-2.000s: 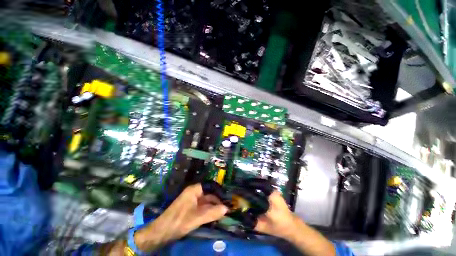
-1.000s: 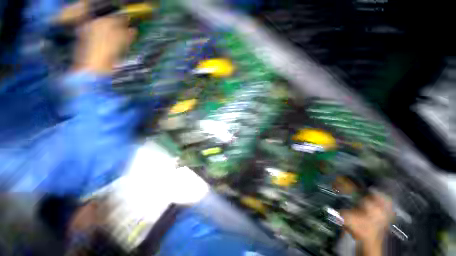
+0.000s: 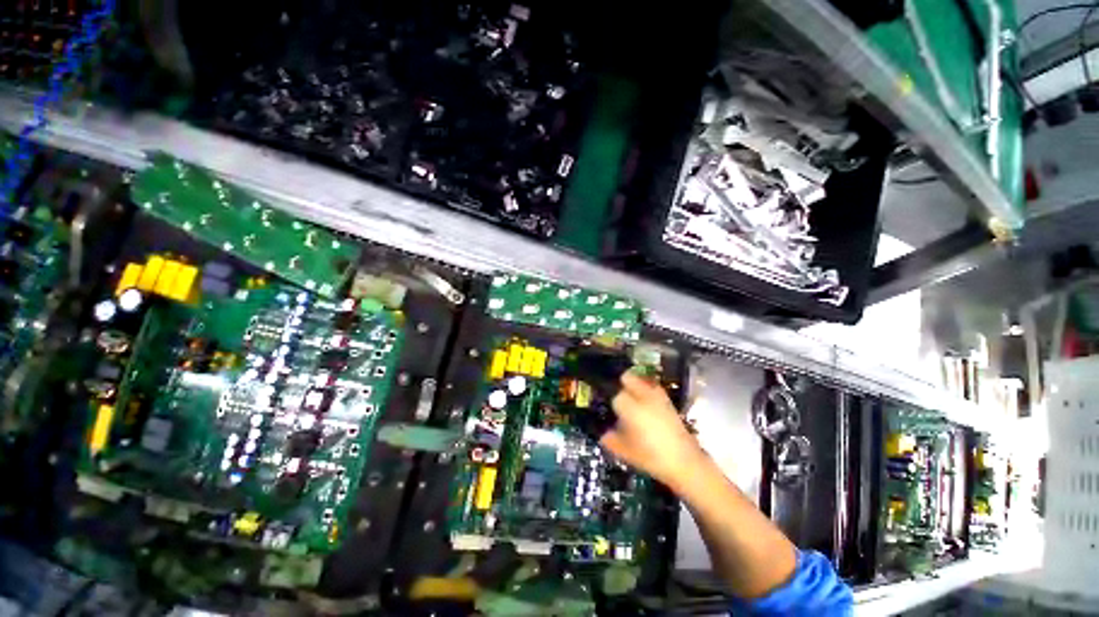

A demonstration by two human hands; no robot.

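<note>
My right hand (image 3: 651,428) reaches in from the lower right over the far half of a green circuit board (image 3: 560,488) in a black carrier. Its fingers are closed at a dark part with a yellow patch (image 3: 582,392), low over the board or touching it; which cannot be told. Dark patches cover the fingertips. Yellow blocks (image 3: 518,359) and round pale-topped cans stand at the board's left. A perforated green strip (image 3: 563,306) lies along its far edge. My left hand is not in view.
Another populated board (image 3: 259,398) lies in a carrier at left. A metal rail (image 3: 506,257) runs behind. Beyond are a dark component bin (image 3: 422,109) and a black box of silver-white strips (image 3: 759,187). More boards (image 3: 922,482) are at right; a blue coiled cord (image 3: 54,90) hangs upper left.
Two seconds ago both hands held a black and yellow part at the board's near edge; now only my right hand shows, farther over the board. The blurred view has swung back from the left.
</note>
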